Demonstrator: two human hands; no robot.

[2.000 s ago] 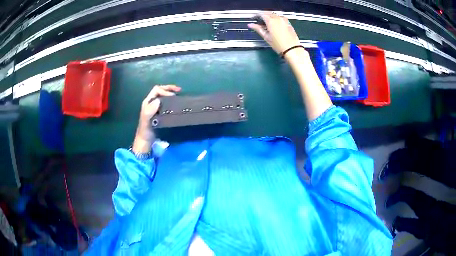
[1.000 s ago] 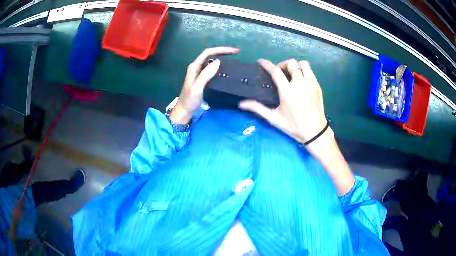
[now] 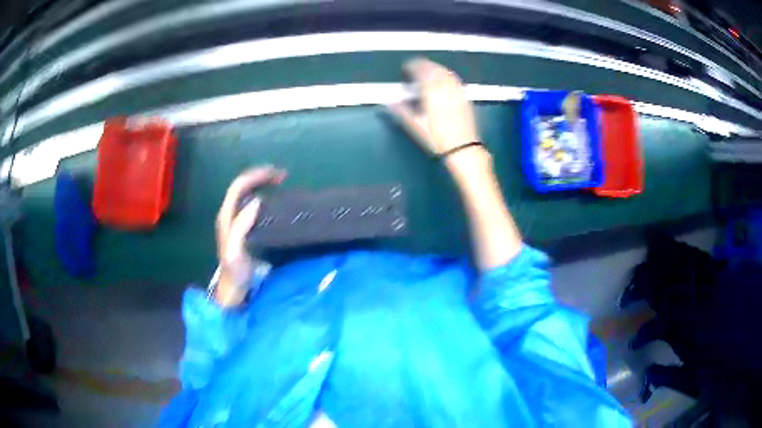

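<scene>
A flat dark grey metal module (image 3: 330, 216) with a row of small fittings and round holes at its right corners lies level over the near side of the green bench. My left hand (image 3: 238, 226) grips its left end, thumb on the face. My right hand (image 3: 439, 109) is away from the module, above the pale rail beyond the bench, fingers apart. It is blurred, and I see nothing in it.
A red bin (image 3: 134, 173) stands on the left, with a dark blue cloth (image 3: 75, 226) beside it. A blue bin (image 3: 561, 142) of mixed small parts stands on the right, tight against a second red bin (image 3: 620, 146). Pale metal rails (image 3: 276, 99) run beyond the green bench (image 3: 334, 150).
My right hand has let go of the module and moved out to the rail. My left hand still holds the module, now with its face flatter to view. The camera view has shifted.
</scene>
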